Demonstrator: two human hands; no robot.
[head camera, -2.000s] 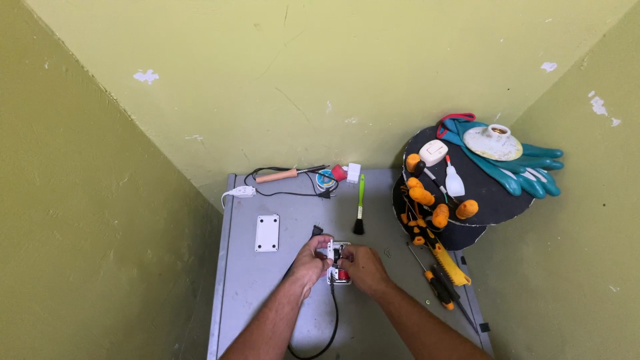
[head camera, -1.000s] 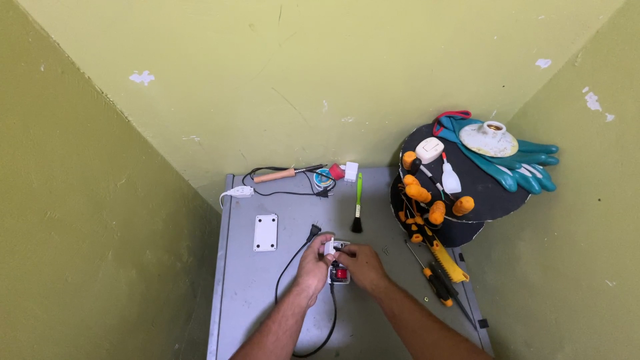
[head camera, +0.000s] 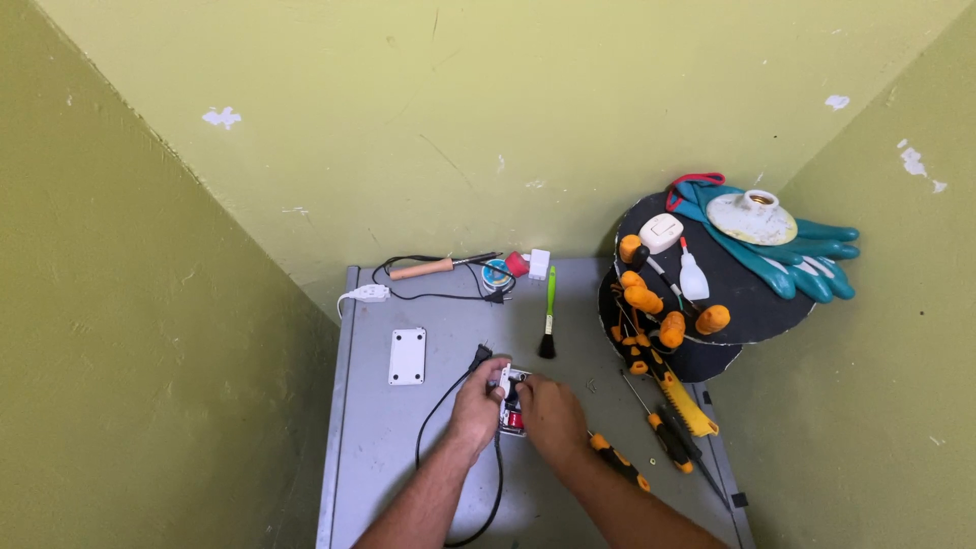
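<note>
A small white plastic housing (head camera: 512, 433), with a red part (head camera: 515, 420) and dark parts inside, lies on the grey table. My left hand (head camera: 480, 396) grips a white piece (head camera: 505, 377) at the housing's left side between thumb and fingers. Bent over the housing's upper right, my right hand (head camera: 550, 415) has its fingertips at the dark parts; whether they pinch something is hidden. A black cord runs from the lower end of the housing and loops on the left up to a black plug (head camera: 482, 354) just above my left hand.
A white cover plate (head camera: 407, 357) lies left. Behind are a soldering iron (head camera: 422, 268), a solder spool (head camera: 497, 274) and a green-handled brush (head camera: 550, 305). Screwdrivers (head camera: 671, 444) lie right, beside a black round stand (head camera: 751, 320) bearing tools, teal gloves (head camera: 812, 274) and a lamp holder (head camera: 751, 217).
My hands stay at the housing, with small shifts of the fingers. The black plug was further right two seconds ago, by my left fingertips, and now stands a little left of there.
</note>
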